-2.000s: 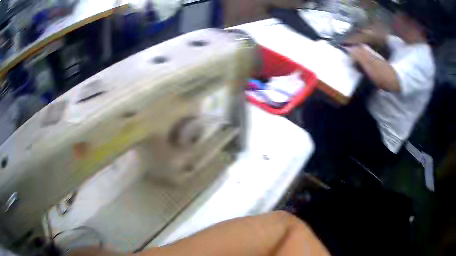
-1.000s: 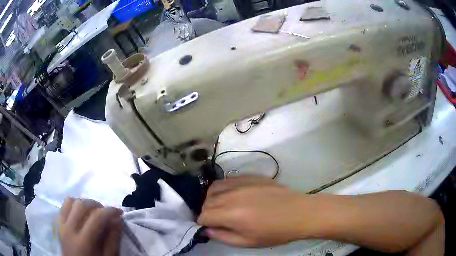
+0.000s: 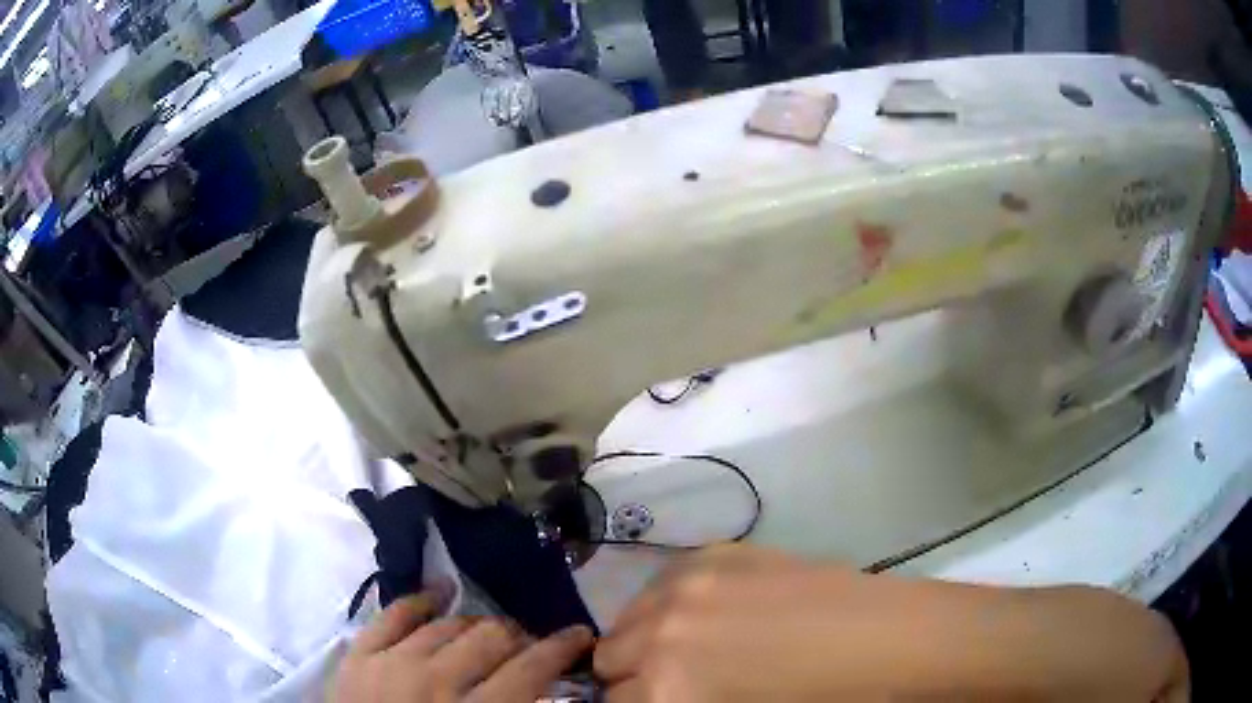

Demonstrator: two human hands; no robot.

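The black fabric panel point(image 3: 515, 563) runs from under the needle area of the lockstitch sewing machine point(image 3: 769, 247) down to my hands. The white fabric panel point(image 3: 220, 481) spreads left of the machine head, with a seam line across it. A black fabric strip point(image 3: 397, 536) lies on the white cloth. My left hand point(image 3: 460, 659) has its fingers on the cloth edge, pinching it. My right hand point(image 3: 742, 625) pinches the black fabric edge just below the needle, beside my left fingertips. Both hands are partly cut off by the bottom edge. The presser foot is hard to make out.
A thin black cord loop point(image 3: 755, 497) lies on the machine bed point(image 3: 851, 440) right of the needle. A cream post point(image 3: 339, 183) stands on the head. The white table edge point(image 3: 1085, 529) shows at right, with part of a red basket point(image 3: 1226, 327) beyond it.
The view has swung from the machine's right end back to the needle area. Since one second ago, my left hand has moved right across the cloth, close to my right hand.
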